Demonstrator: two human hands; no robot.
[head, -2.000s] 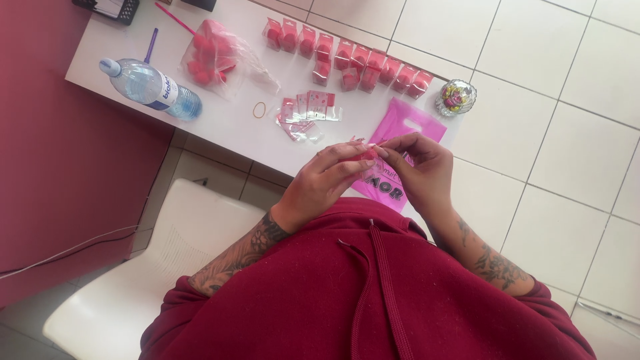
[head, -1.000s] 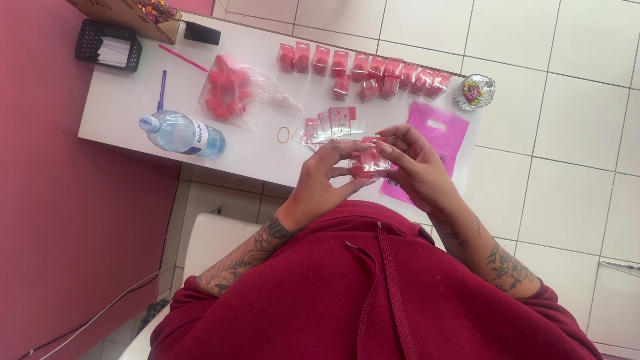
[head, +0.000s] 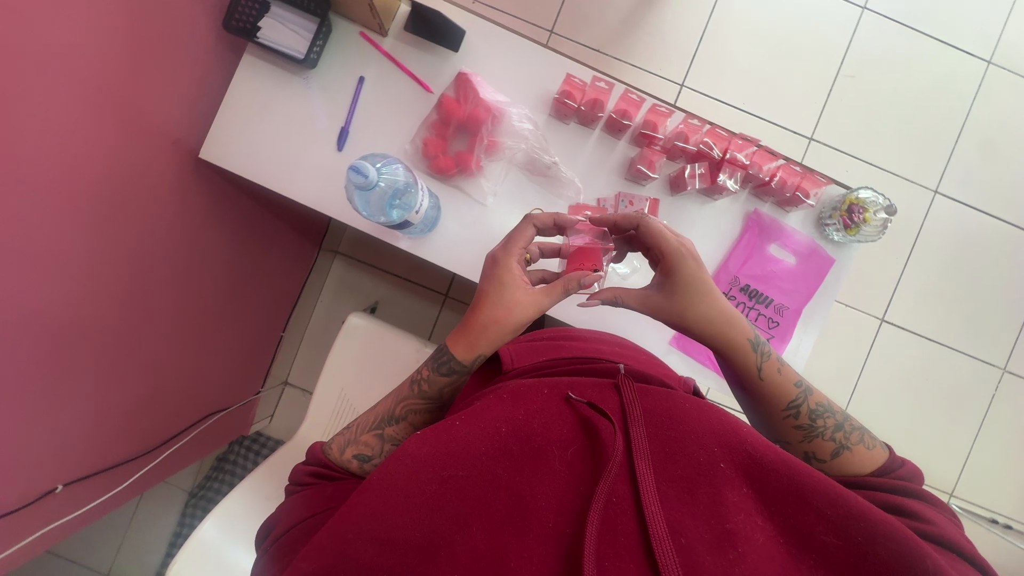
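Note:
My left hand [head: 524,268] holds a small clear plastic package with a red item inside [head: 586,252] between fingers and thumb, above the table's near edge. My right hand [head: 660,268] has its fingertips at the package's top edge, its thumb apart below. Just behind the hands lie printed pink cards [head: 638,204] and clear film, partly hidden. Toward the far edge, several similar red packages [head: 626,114] form a row, with a few in front of it. A tied-looking clear bag of red round items [head: 460,132] lies to their left.
On the white table [head: 280,120] are a water bottle [head: 392,196], a purple pen [head: 350,114], a pink stick [head: 396,62], a black basket [head: 280,32], a black block [head: 434,27], a pink plastic bag [head: 780,276] and a glass jar [head: 856,214]. A white chair [head: 344,400] stands at the left.
Two seconds ago my hands were close together around a small red item; now the package shows upright between them, and my right thumb is spread away from it. The view has shifted slightly.

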